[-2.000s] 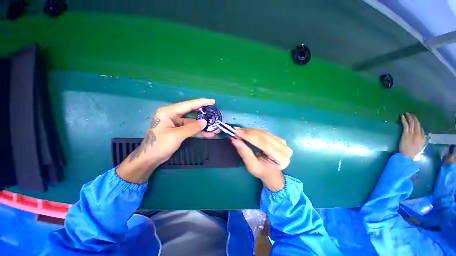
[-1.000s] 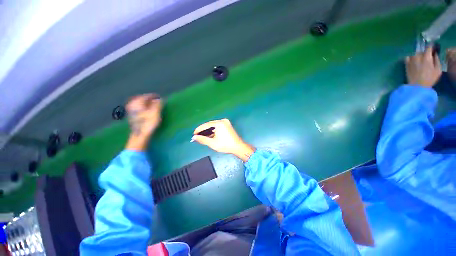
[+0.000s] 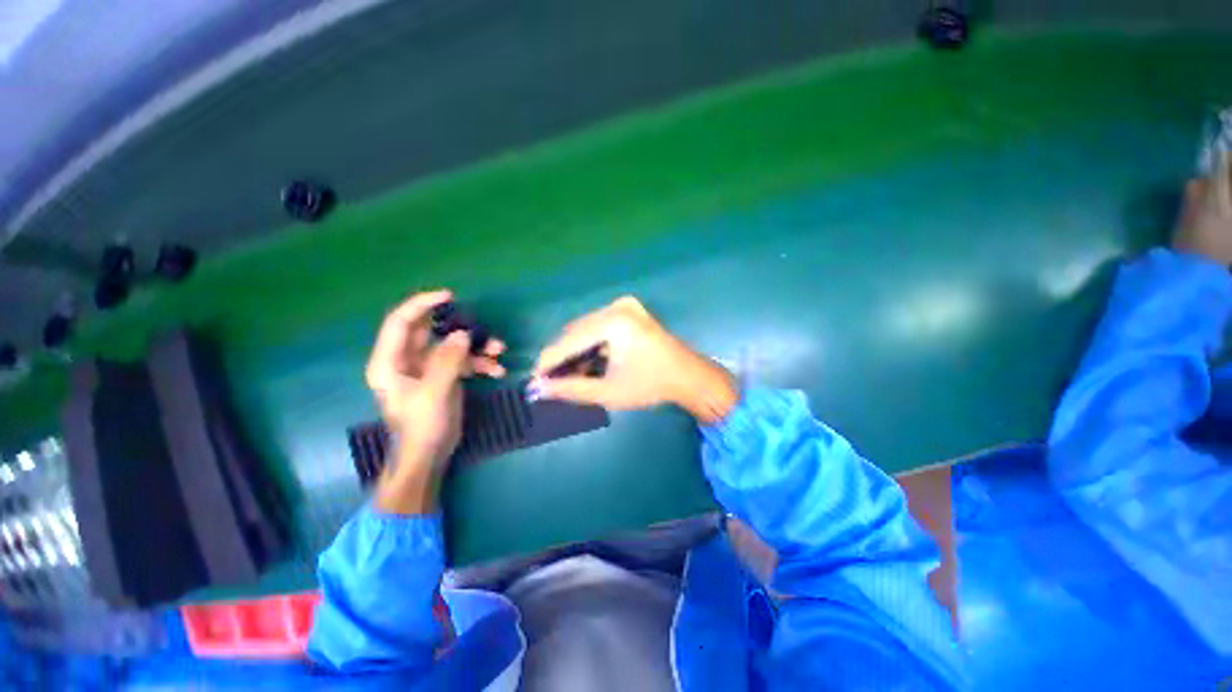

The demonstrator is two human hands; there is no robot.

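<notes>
My left hand (image 3: 422, 372) holds a round black unit (image 3: 459, 325) between its fingers, above the bench. My right hand (image 3: 624, 362) is just to the right of it, closed on dark tweezers (image 3: 584, 362) whose tips point left and down, over the foam tray. The slotted dark foam tray (image 3: 568, 419) lies on the green bench below both hands, its left part partly covered by my left hand and wrist. Whether the tweezer tips hold a small piece cannot be told.
Black units lie along the belt, one at upper right (image 3: 943, 26), one at upper left (image 3: 310, 200) and several farther left. Dark foam strips (image 3: 183, 460) stand at left, near clear ridged trays (image 3: 38, 521) and a red bin (image 3: 250, 627). A neighbour's blue sleeve (image 3: 1142, 365) is at right.
My left hand has come back from the belt and now holds a black unit near the foam tray. My right hand, with the tweezers, is closer to the tray. The camera view has shifted.
</notes>
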